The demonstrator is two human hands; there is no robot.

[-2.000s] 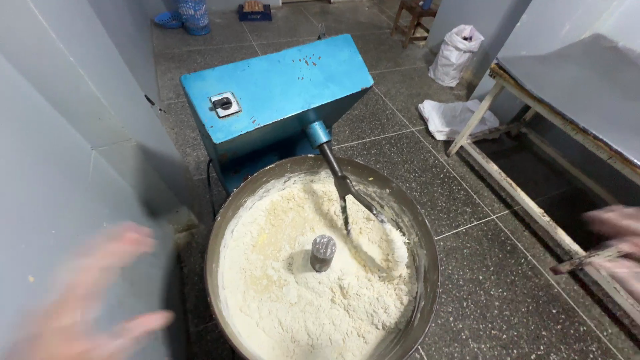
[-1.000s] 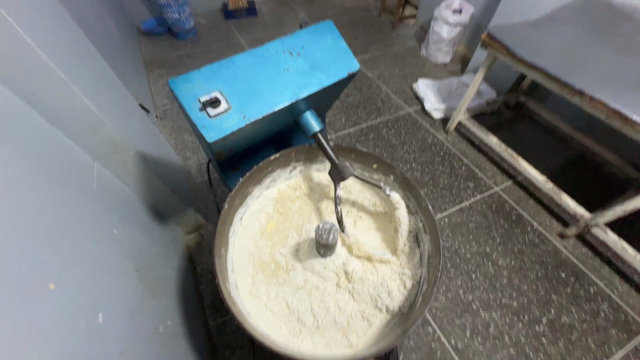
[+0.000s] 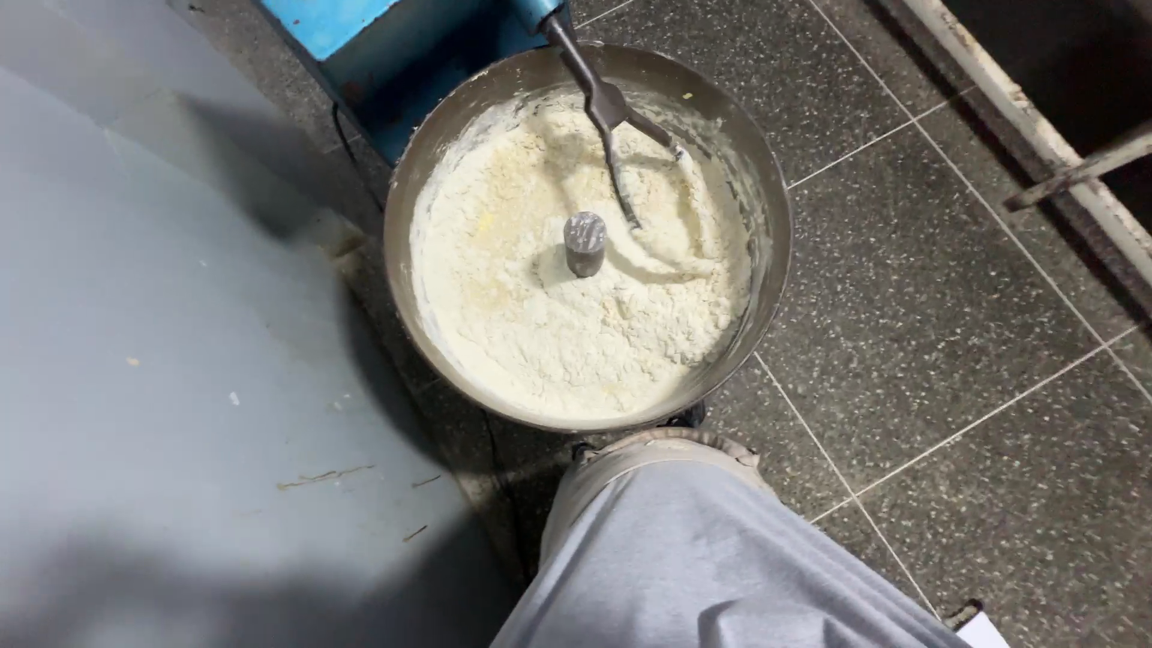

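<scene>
Neither my left hand nor my right hand shows in the head view. Below the middle of the view, my grey shirt (image 3: pixel 702 558) reaches close to the near rim of a round metal mixing bowl (image 3: pixel 776 243). Pale, floury dough mix (image 3: pixel 576 333) fills much of the bowl, with a short metal post (image 3: pixel 585 245) standing at its centre. A forked metal mixing arm (image 3: pixel 606 106) slopes down from the blue mixer housing (image 3: pixel 396 63), its prongs in the mix at the upper right.
A grey wall (image 3: pixel 180 360) runs along the left side. Speckled floor tiles (image 3: pixel 900 360) lie to the right, beside a worn table frame (image 3: pixel 1035 117). A dark cable (image 3: pixel 346 148) hangs by the housing. A white object (image 3: pixel 981 630) is partly visible at the lower right.
Both hands, blurred at the two sides two seconds ago, have left the view. The view has tipped down, bringing in my shirt. The mixing arm's prongs have changed position in the bowl.
</scene>
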